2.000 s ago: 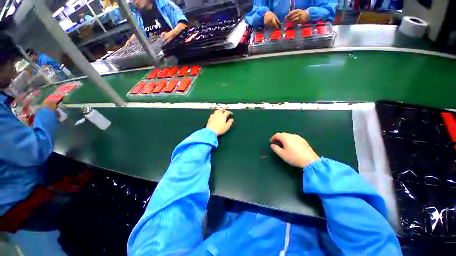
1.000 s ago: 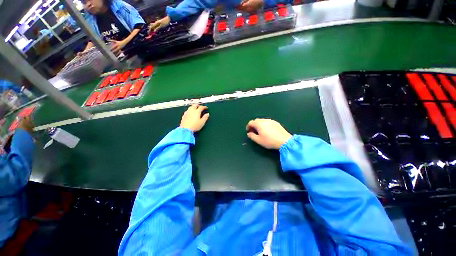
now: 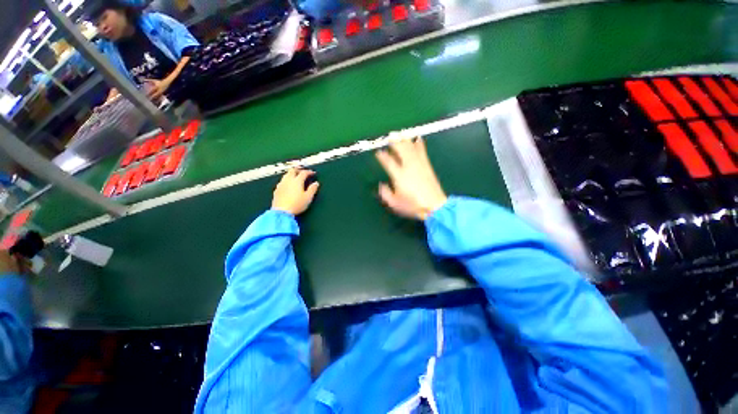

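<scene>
My left hand (image 3: 295, 192) rests on the dark green bench (image 3: 364, 259) close to the pale edge strip, fingers a little curled, holding nothing. My right hand (image 3: 410, 179) is to its right, fingers apart and reaching to the pale edge strip, slightly blurred and empty. The glossy black tray (image 3: 595, 178) lies at the right, with red covers (image 3: 686, 150) in its far right pockets. A white sheet (image 3: 530, 174) lies between the bench surface before me and the black tray.
Beyond the edge strip (image 3: 340, 152) runs the green conveyor belt (image 3: 364, 101), carrying a clear tray of red-covered units (image 3: 150, 167) at left. A white tagged item (image 3: 87, 251) lies on the bench at far left. Another worker's hand shows at the left edge; a person sits across the belt.
The view has swung to the right, so more red covers show. My right hand has moved forward to the edge strip and its fingers have spread. My left hand stays near the strip.
</scene>
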